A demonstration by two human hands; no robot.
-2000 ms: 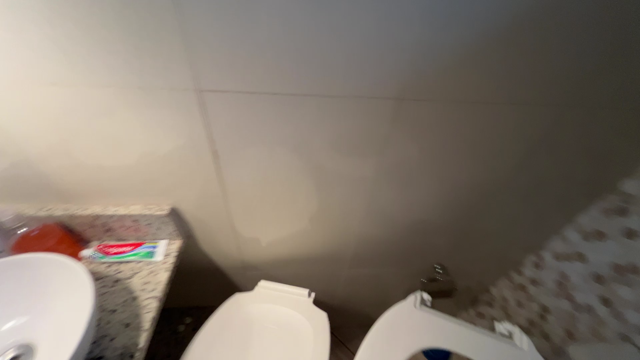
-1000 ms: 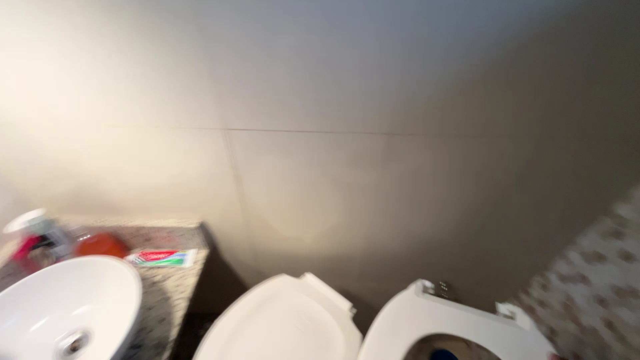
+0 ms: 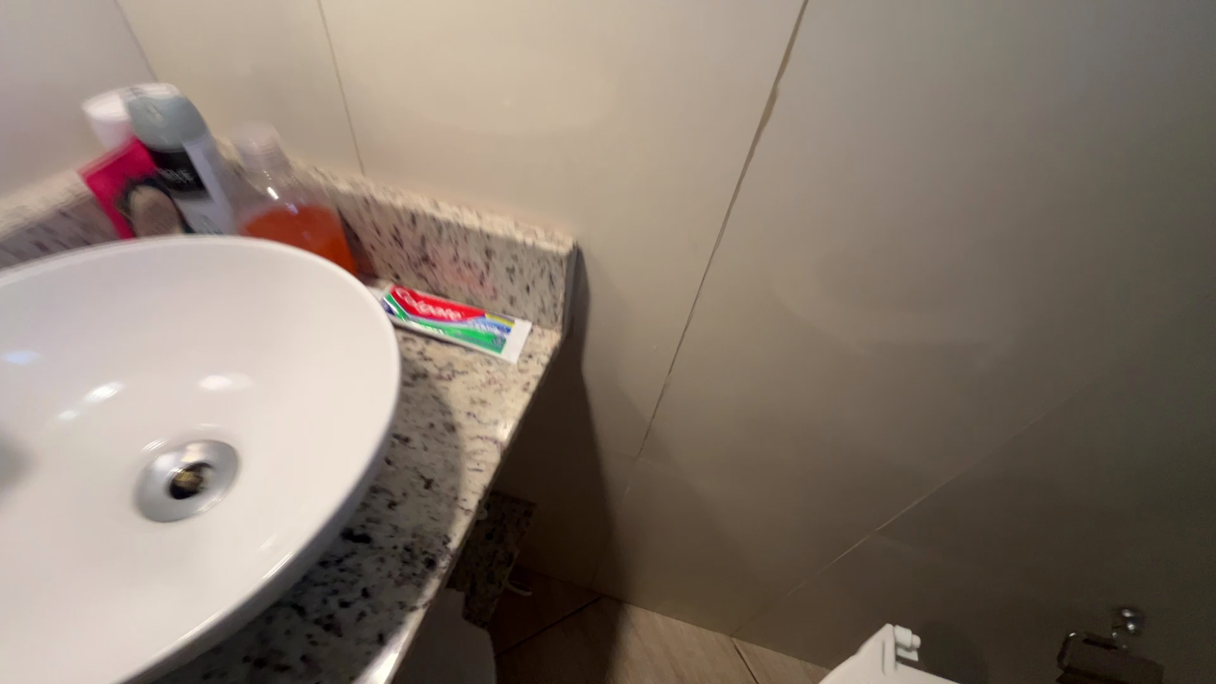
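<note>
Neither my left hand nor my right hand shows in the head view. A white vessel sink [image 3: 313, 380] with a metal drain [image 3: 188, 481] fills the left side, standing on a speckled granite countertop [image 3: 456, 408]. On the counter, right of the sink, lies a Colgate toothpaste tube [image 3: 456, 321]. Behind the sink stand a clear bottle of orange liquid [image 3: 302, 228], a grey-capped can [image 3: 180, 152] and a pink and black package [image 3: 128, 190], all somewhat blurred.
A granite backsplash [image 3: 456, 252] runs along the tiled wall [image 3: 855, 237]. At the bottom right, part of a white toilet seat [image 3: 883, 660] shows, with a metal wall fitting [image 3: 1111, 646] beside it. Tiled floor [image 3: 665, 638] lies below the counter's edge.
The view has swung left and closer to the sink. The white lid-like piece seen beside the toilet seat earlier is out of view, and only a corner of the seat shows.
</note>
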